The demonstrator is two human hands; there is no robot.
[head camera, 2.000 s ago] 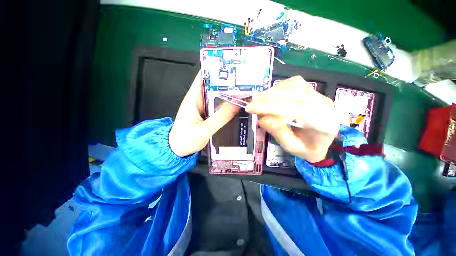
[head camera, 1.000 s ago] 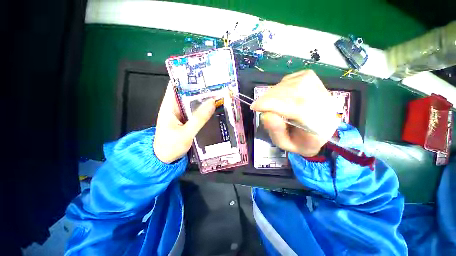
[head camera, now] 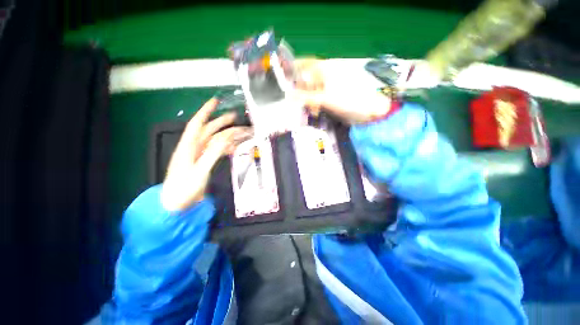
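A pink-rimmed phone mid-frame (head camera: 266,89) is raised at the far side of the bench, blurred, with a dark rectangle and an orange strip inside. My right hand (head camera: 337,89) holds its right edge; the fingers are blurred and no tweezers can be made out. My left hand (head camera: 202,149) is left of the phone, fingers spread, over the left part of the black foam tray (head camera: 286,225); it holds nothing visible. Two phone mid-frames lie in tray pockets, one at the left (head camera: 255,184) and one to its right (head camera: 323,174). Part of a third shows by my right sleeve.
A white strip (head camera: 165,75) runs across the far side, with a small dark module (head camera: 383,71) beyond my right hand. A yellowish wrapped post (head camera: 486,35) stands at the upper right. A red bin (head camera: 502,117) with pale pieces is at the right. A blue sleeve shows at the right edge.
The held phone has moved up and away, now in my right hand. My left hand has come off it and its fingers have spread. The tray has shifted left in view.
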